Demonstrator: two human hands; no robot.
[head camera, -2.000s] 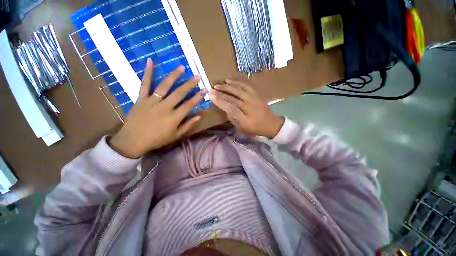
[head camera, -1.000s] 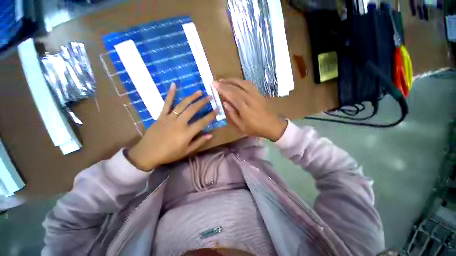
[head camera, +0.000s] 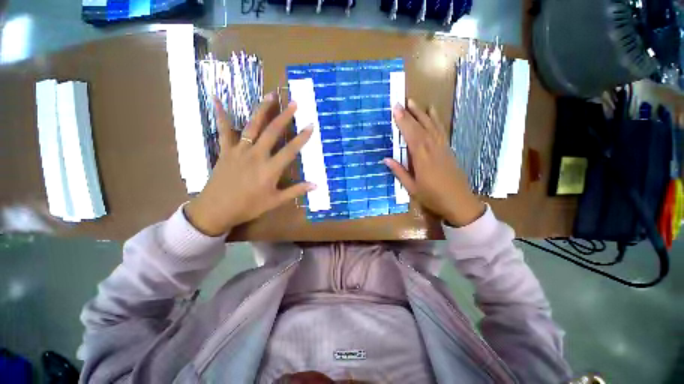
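Observation:
The bright blue solar cell assembly (head camera: 356, 142) lies flat on the brown bench, upright to my view. A white strip (head camera: 309, 142) lies along its left edge and another white strip (head camera: 398, 90) along its right edge. My left hand (head camera: 255, 165) is spread with its fingertips on or just over the left strip and edge; nothing is seen gripped. My right hand (head camera: 431, 161) is at the right edge, thumb and index finger apart on the right strip. The fingers hide part of that strip; whether they pinch it is unclear.
The left ribbon bundle (head camera: 232, 82) and a white strip stack (head camera: 185, 112) lie beside my left hand. The right ribbon bundle (head camera: 476, 120) is right of my right hand. Further right are a yellow sponge (head camera: 571, 175), black holder and cord. A grey round housing (head camera: 581, 45) stands upper right.
The view has swung, so the assembly now looks straight instead of tilted. My left hand has moved off the cells to the left edge. My right thumb and fingers are spread wider.

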